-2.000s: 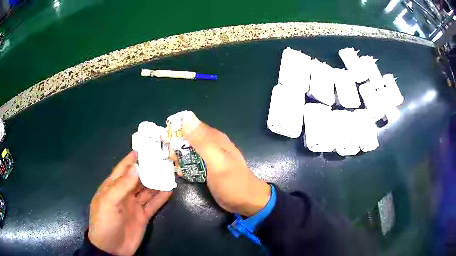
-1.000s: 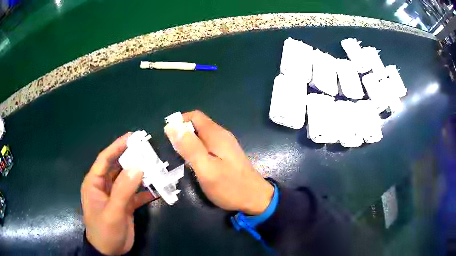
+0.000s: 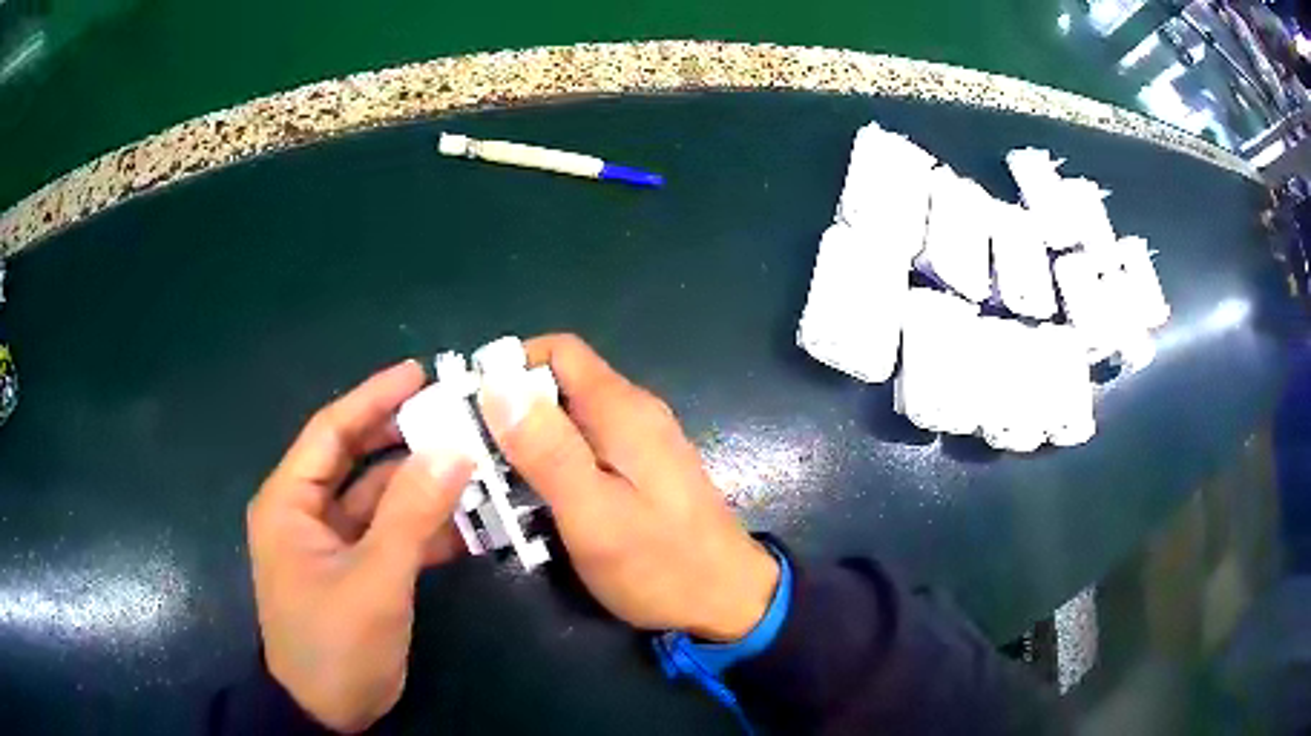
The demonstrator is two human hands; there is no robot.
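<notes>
My left hand [image 3: 352, 532] holds a white housing [image 3: 490, 503] in front of me, thumb on its face. My right hand [image 3: 626, 496] is against the housing's right side and grips a small white insert [image 3: 502, 358] between thumb and fingers. The insert and the housing touch along their length. White covers sit on the fingertips and blend with the white parts. The circuit board is not clearly visible; the fingers and the housing hide that area. A blue strap is on my right wrist.
Several white housings [image 3: 992, 309] lie grouped on the dark green bench [image 3: 690, 273] at the right. A cream stick with a blue end [image 3: 539, 157] lies near the speckled edging strip [image 3: 575, 68]. Beyond it is a brighter green surface [image 3: 431, 22]. A colourful part shows at the left edge.
The insert in my right hand has come against the housing in my left hand; they were apart a second ago. The view has shifted, and less of the parts at the left edge shows.
</notes>
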